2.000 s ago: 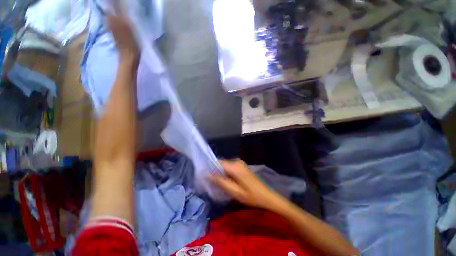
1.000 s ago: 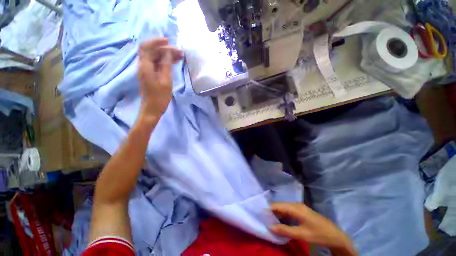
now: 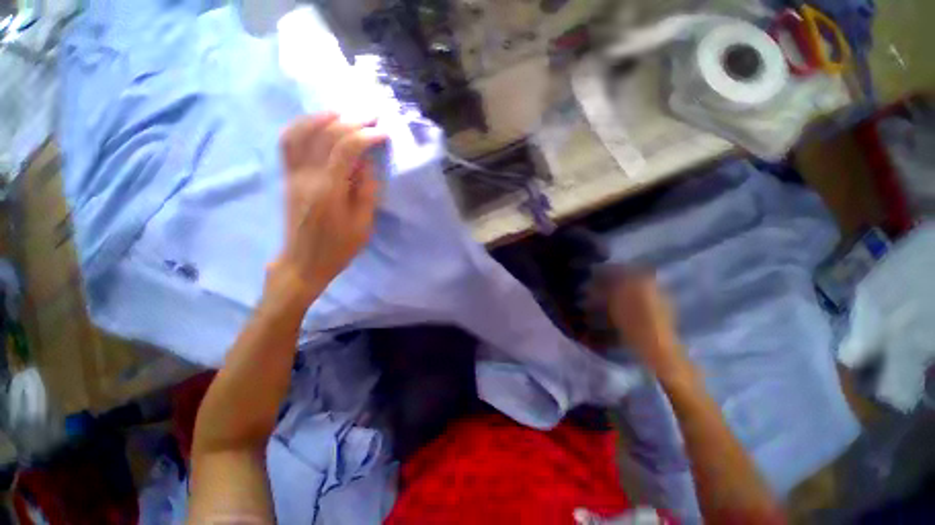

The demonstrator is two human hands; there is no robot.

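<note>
Light blue cloth (image 3: 215, 215) is spread over the table at the left and reaches across my lap to the right. My left hand (image 3: 333, 185) lies on the cloth beside the glare of the machine lamp (image 3: 354, 92); its fingers are bent, and whether it pinches the cloth is hidden. My right hand (image 3: 627, 303) is blurred, above the near edge of the cut panels (image 3: 759, 318); its fingers cannot be made out. The dark needle area of the machine (image 3: 441, 72) is blurred, just right of the glare.
A white tape roll (image 3: 740, 62) sits on clear plastic, with a loose strip (image 3: 610, 123) on the machine bed. Scissors with red and yellow handles (image 3: 823, 39) lie beyond it. Crumpled blue garments (image 3: 328, 451) are below the table. A white cloth piece (image 3: 897, 318) is far right.
The cloth is spread wider across the table. My right hand has let go of its lower end and moved up and right toward the panels. My left hand stays near the lamp. The view has shifted.
</note>
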